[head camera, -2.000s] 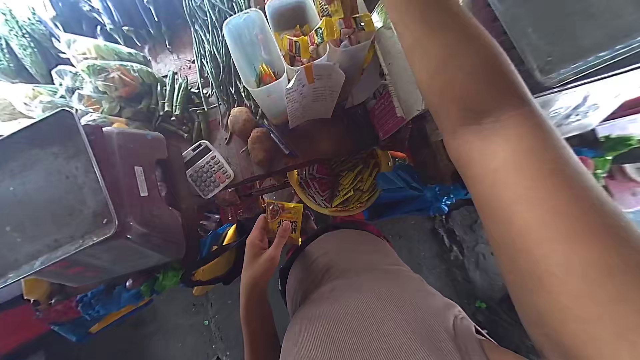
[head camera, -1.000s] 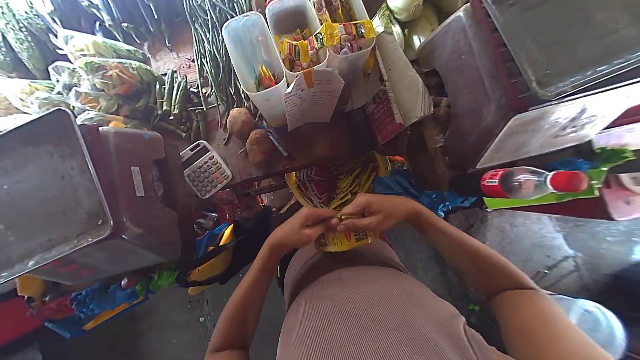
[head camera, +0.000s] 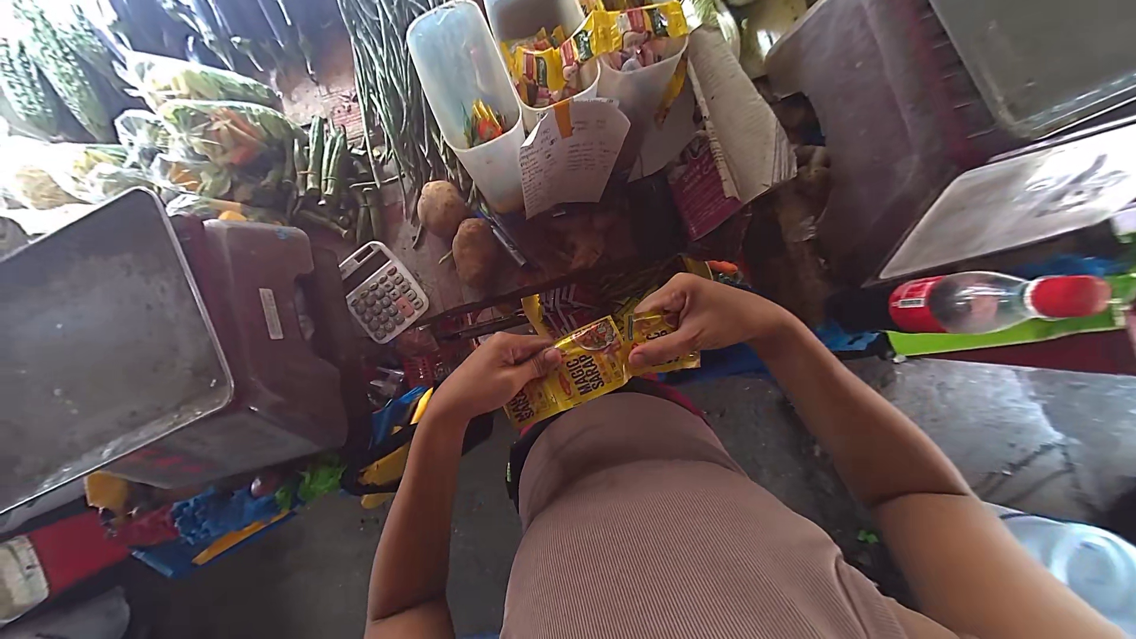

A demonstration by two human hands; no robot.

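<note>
A strip of joined yellow seasoning sachets (head camera: pixel 587 364) is stretched between my hands, just in front of my waist. My left hand (head camera: pixel 510 371) pinches its left end between thumb and fingers. On the right end, my right hand (head camera: pixel 688 321) has its thumb over a sachet. Behind the strip, a yellow-rimmed basket of packets (head camera: pixel 564 306) is partly hidden by the hands. Beyond that stand clear plastic containers (head camera: pixel 501 160), some with yellow packets (head camera: pixel 550 75), and a handwritten paper (head camera: pixel 575 155) hangs on their front.
A calculator (head camera: pixel 386 293) and brown root vegetables (head camera: pixel 444 210) lie on the wooden stall table. At the left stands a dark plastic crate (head camera: pixel 257 328) with a metal tray (head camera: pixel 98 346). A plastic bottle with a red cap (head camera: pixel 985 302) lies at the right. Bagged vegetables (head camera: pixel 222 133) are at the back left.
My right arm, stretched forward two seconds ago, has come back to my waist. Both hands, close together one second ago, are now apart with the sachet strip spread between them.
</note>
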